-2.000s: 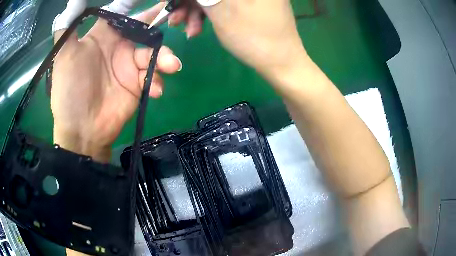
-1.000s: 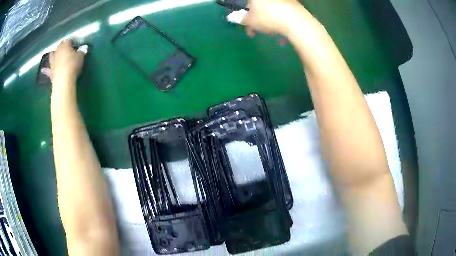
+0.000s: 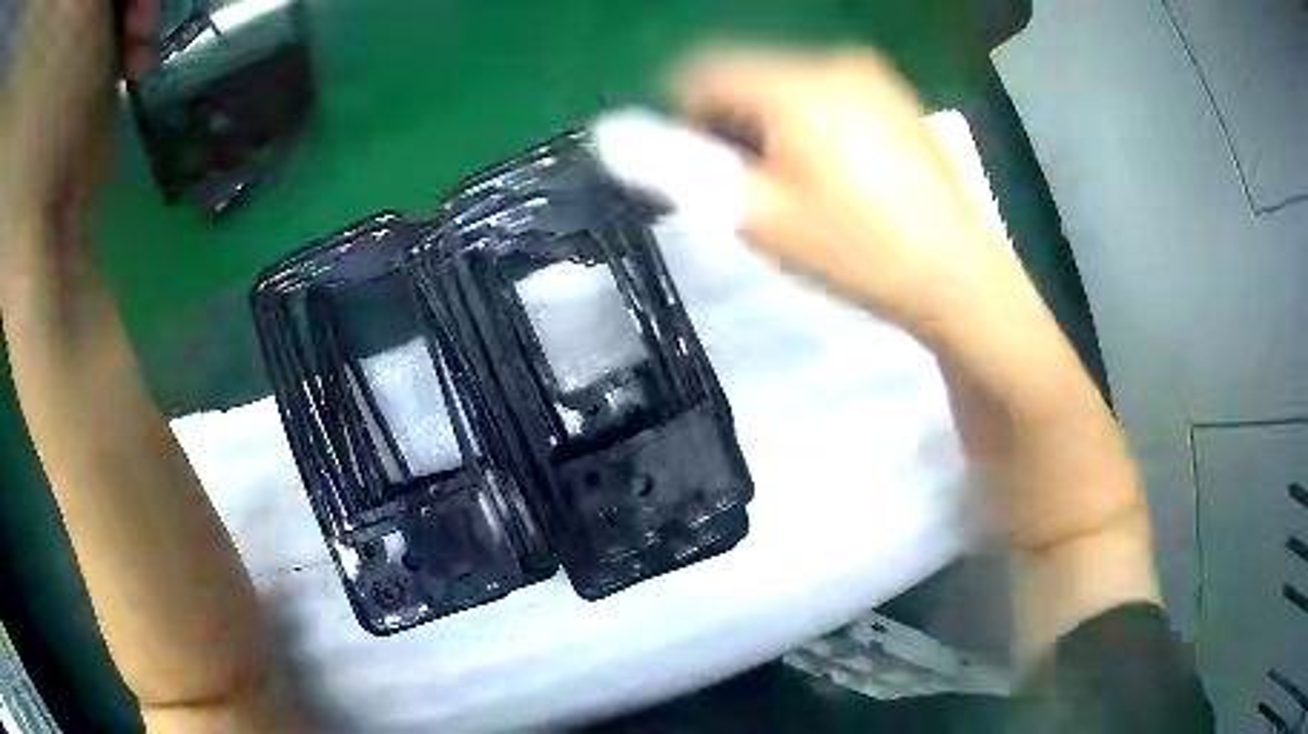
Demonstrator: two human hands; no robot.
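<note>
Two piles of black phone middle frames stand side by side, a left pile [image 3: 430, 552] and a right pile [image 3: 653, 480], with white showing through their windows. My right hand [image 3: 846, 179] is blurred beside the top end of the right pile, with white finger cots towards it. Whether it holds anything is unclear. My left hand [image 3: 65, 86] is blurred and cut off at the upper left. Its fingers are beside a separate black frame [image 3: 230, 122] over the green mat. Whether they grip it cannot be told.
A white foam sheet or cloth [image 3: 846, 430] lies under the piles on the green mat [image 3: 430, 72]. A pale slotted part [image 3: 897, 653] shows below its front edge. A grey panel [image 3: 1148, 287] is at the right. Layered light edges show at the lower left rim.
The view has shifted, with the piles now higher and further left. My right hand has come from the far mat to the right pile. My left hand is nearer the upper left edge.
</note>
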